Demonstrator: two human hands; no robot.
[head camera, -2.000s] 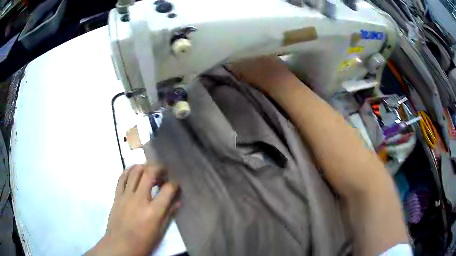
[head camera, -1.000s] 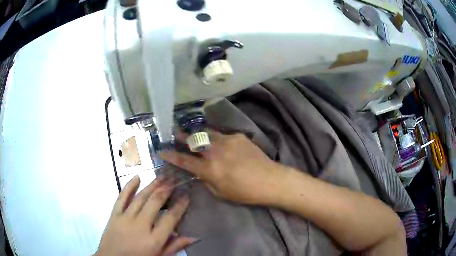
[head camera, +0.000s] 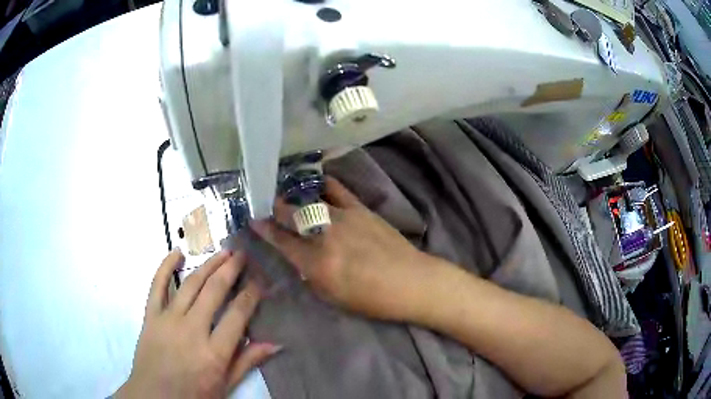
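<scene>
The grey-brown garment piece (head camera: 468, 234) lies under the white sewing machine arm (head camera: 436, 70) and over the table's front. Its narrow edge reaches the presser foot (head camera: 236, 209). My left hand (head camera: 191, 327) lies palm down with fingers spread, some fingertips on the cloth edge, left of and below the foot. My right hand (head camera: 355, 257) rests on the cloth just right of the foot, one finger pointing at it. Its fingertips are partly behind the lower ribbed knob (head camera: 312, 217), and I cannot tell whether they pinch the cloth. The needle tip is not clear.
A tan patch (head camera: 198, 231) is on the bed left of the foot. The white tabletop (head camera: 78, 203) extends left. Striped cloth (head camera: 592, 273) hangs at the right. Beyond it are a small tool box (head camera: 635, 222) and yellow-orange loop handles (head camera: 677, 240).
My right hand came from behind the machine arm to the foot, then stayed there. My left hand moved slightly left and up. The view moved closer, and more striped cloth shows at right.
</scene>
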